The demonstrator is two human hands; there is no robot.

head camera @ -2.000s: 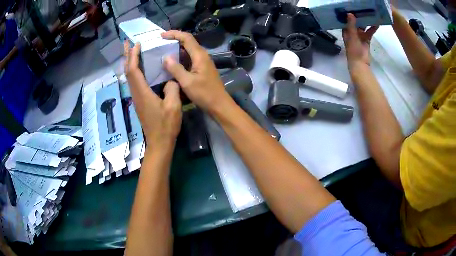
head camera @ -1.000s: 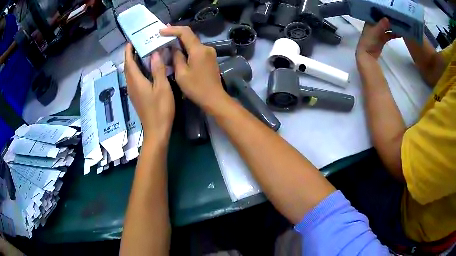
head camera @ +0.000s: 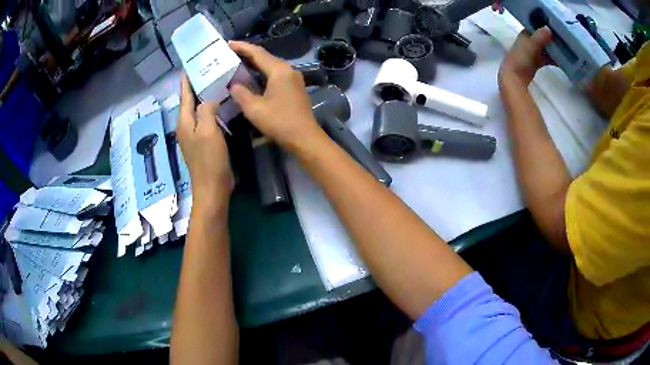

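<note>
A light blue and white retail box (head camera: 203, 57) is held tilted at the upper left, between my two hands. My left hand (head camera: 203, 139) grips its left side and lower end. My right hand (head camera: 274, 96) is on its right side, fingers at the near end, where a white flap shows. The box's contents are hidden. Flat unfilled cartons (head camera: 152, 164) stand under and left of my hands, with more overlapping cartons (head camera: 57, 242) at the far left. Dark grey mini fans (head camera: 399, 132) and a white handheld fan (head camera: 435, 96) lie right of my hands.
A pile of waiting fans (head camera: 385, 28) is heaped at the back. A white protective sheet (head camera: 427, 192) covers part of the green bench (head camera: 278, 285). A person in a yellow shirt (head camera: 613, 214) at the right holds another retail box (head camera: 563, 39). Small boxes (head camera: 150, 53) stand at the back left.
The box has turned in my hands and its near end now faces me. The other person's box has tilted more steeply. The bench view has shifted slightly left.
</note>
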